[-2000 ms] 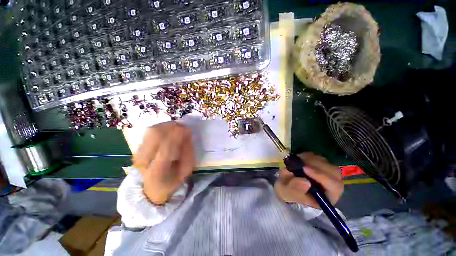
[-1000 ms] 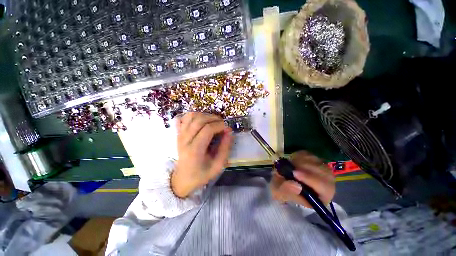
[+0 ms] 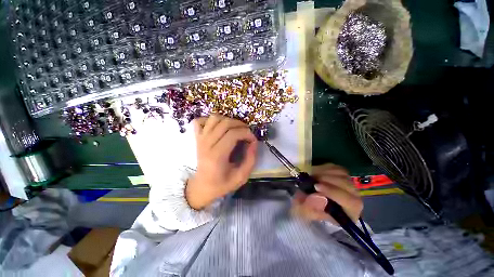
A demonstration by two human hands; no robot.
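Note:
My right hand (image 3: pixel 328 196) holds the black soldering iron (image 3: pixel 346 223) like a pen. Its silver barrel points up and left, and its tip is at a small dark workpiece (image 3: pixel 261 131) on the white work sheet (image 3: pixel 279 154). My left hand (image 3: pixel 223 157) is just left of the workpiece, thumb and index fingertips together near it; whether they pinch something is too small to tell. Gold-coloured small components (image 3: pixel 246 96) lie in a pile above my fingers, with purple-red small components (image 3: pixel 89 120) further left.
A clear blister tray (image 3: pixel 157 82) with small units spans the upper left. The solder spool (image 3: pixel 37 166) stands at left. A rough tan bowl (image 3: pixel 398 51) of silver scraps is upper right, with a black fan with spiral grille (image 3: pixel 387 149) below it and a crumpled wipe (image 3: pixel 472 27) far right.
My left hand has moved right from the sheet's left part to the workpiece, its fingertips closing together. The iron tip has shifted left to the workpiece. The view has shifted slightly.

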